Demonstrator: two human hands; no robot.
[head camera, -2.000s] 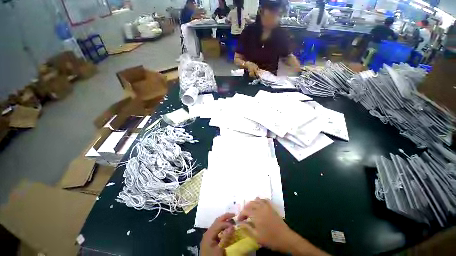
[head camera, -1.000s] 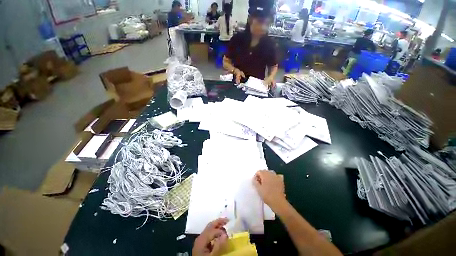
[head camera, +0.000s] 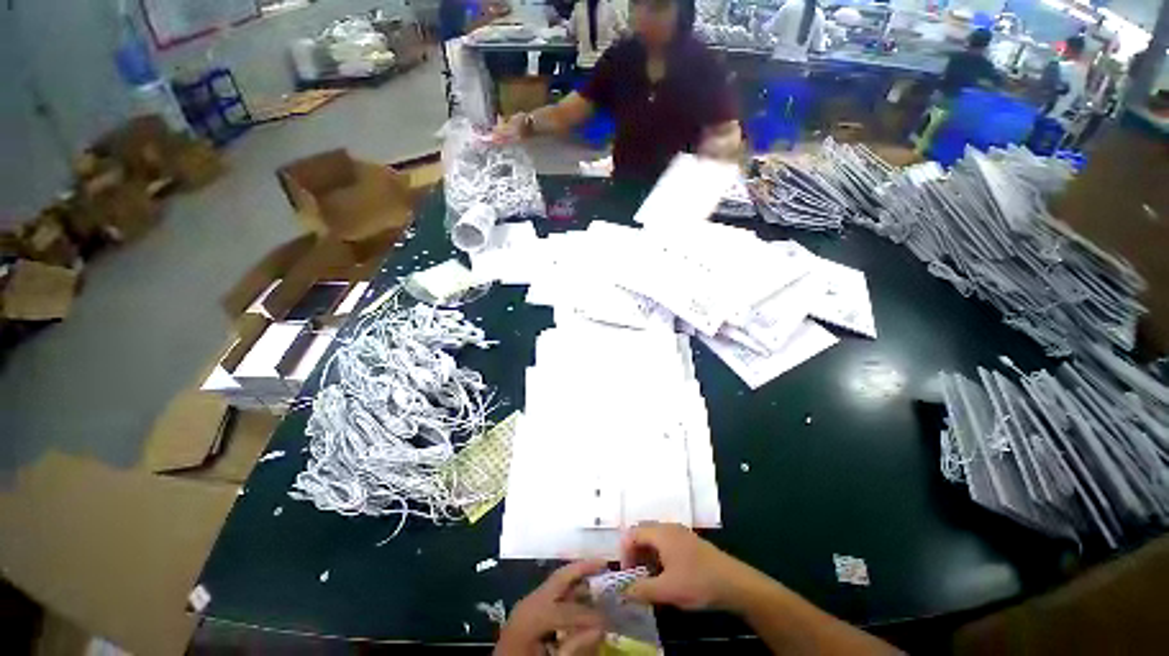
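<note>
A column of overlapping flat white paper pieces (head camera: 603, 397) lies in front of me on the dark green table. My left hand (head camera: 554, 615) is at the bottom edge of the view, holding a yellow-backed sticker sheet (head camera: 631, 645), which is mostly hidden and cut off by the edge. My right hand (head camera: 673, 564) is beside it, fingertips at the sheet's upper part, just below the near edge of the papers. Whether a sticker is between the right fingertips cannot be told.
Tangled cords (head camera: 391, 417) and a pale yellow sheet (head camera: 487, 468) lie left of the papers. Loose white pieces (head camera: 718, 282) lie beyond. Corded bundles (head camera: 1045, 442) stand at right. A small label scrap (head camera: 851, 569) lies right of my hands. A person (head camera: 654, 96) sits opposite.
My right hand has moved from the papers back to the sheet by my left hand. The yellow sheet shows less. The person opposite now reaches towards the plastic bag and holds a white piece.
</note>
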